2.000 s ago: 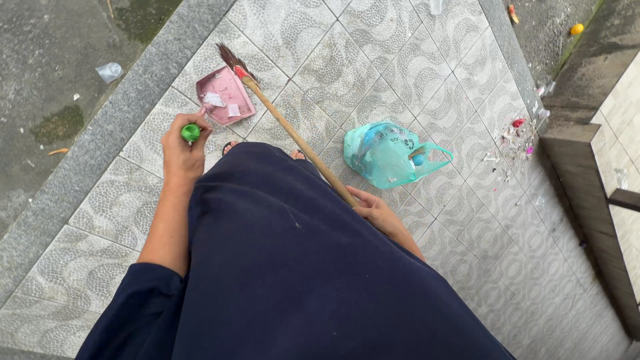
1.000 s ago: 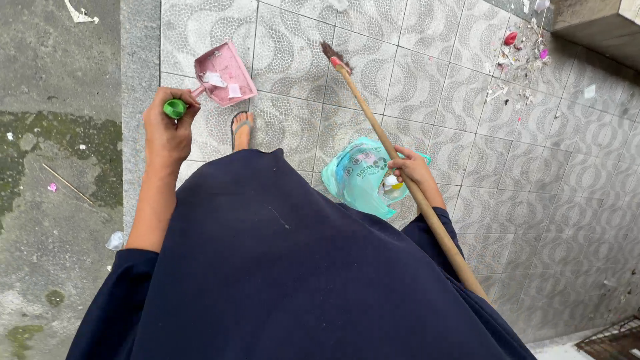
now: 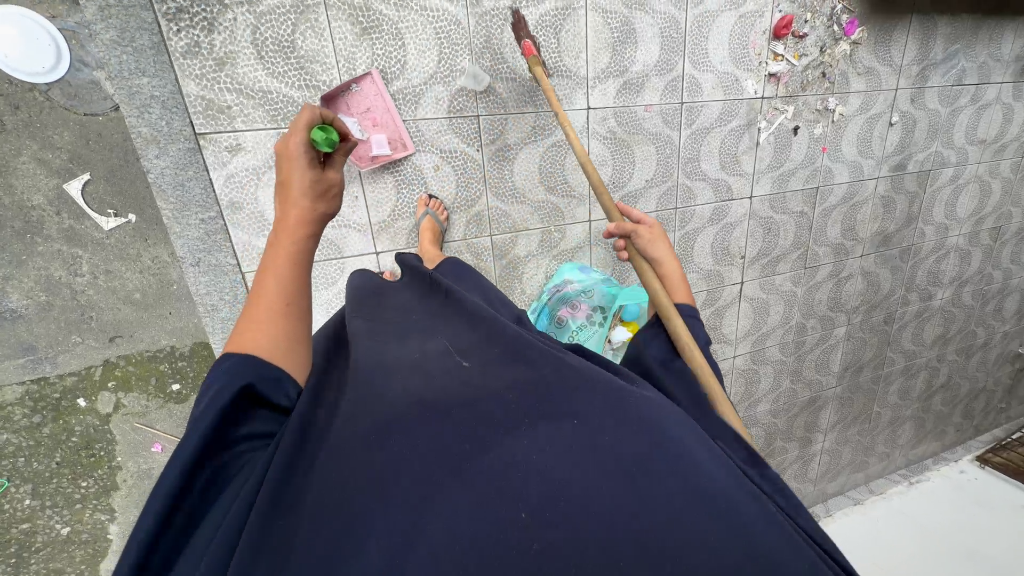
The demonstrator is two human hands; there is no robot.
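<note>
Upright in my left hand (image 3: 314, 160) is a dustpan's handle with a green end (image 3: 325, 138). Beyond that hand the pink dustpan (image 3: 392, 112) holds white scraps and a small pale plastic piece (image 3: 379, 145). My right hand (image 3: 642, 236) grips the wooden stick of a broom (image 3: 588, 164), whose dark bristles (image 3: 522, 28) point away from me at the top. The lower part of the stick runs down past my right sleeve. Near my right forearm a filled turquoise plastic bag (image 3: 572, 300) rests on the tiles, partly hidden by my clothing.
A translucent cup (image 3: 474, 78) lies on the patterned tiles between dustpan and bristles. Litter with a red balloon piece (image 3: 783, 26) is scattered at the upper right. A stone curb (image 3: 152, 144) borders rough concrete at the left, where a white plate (image 3: 32, 44) and a broken white piece (image 3: 92, 204) lie.
The view has turned and shifted. The broom, whose stick earlier slanted across in front of me left of the bag, now passes over the bag's right side. Both hands keep their holds.
</note>
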